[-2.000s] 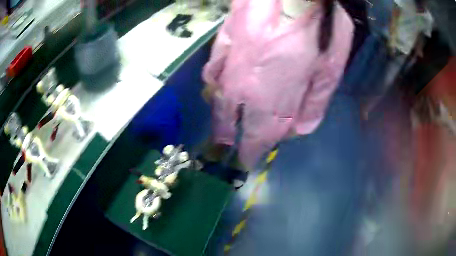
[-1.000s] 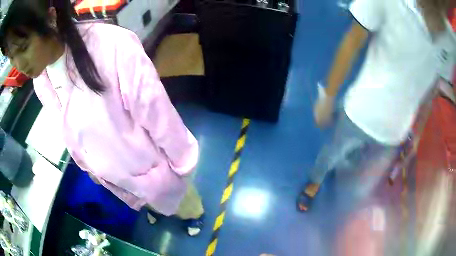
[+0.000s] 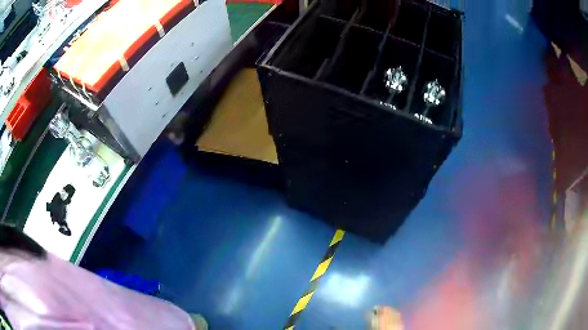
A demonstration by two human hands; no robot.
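A large black divided tote stands on the floor in front of me. Two shiny clear figures stand in its right compartments, one on the left and one on the right. A small, blurred skin-toned patch at the bottom edge looks like part of my right hand; its fingers and any hold cannot be made out. My left hand is not in view.
A grey metal box with an orange top stands on the bench at left. A clear figure and black cloth lie on white sheet. Cardboard lies beside the tote. A pink-sleeved person is at lower left.
The view has swung from the bench and green side table towards the tote, which now shows its inside. The pink-clothed person has shifted to the lower left; the white-shirted person is out of view.
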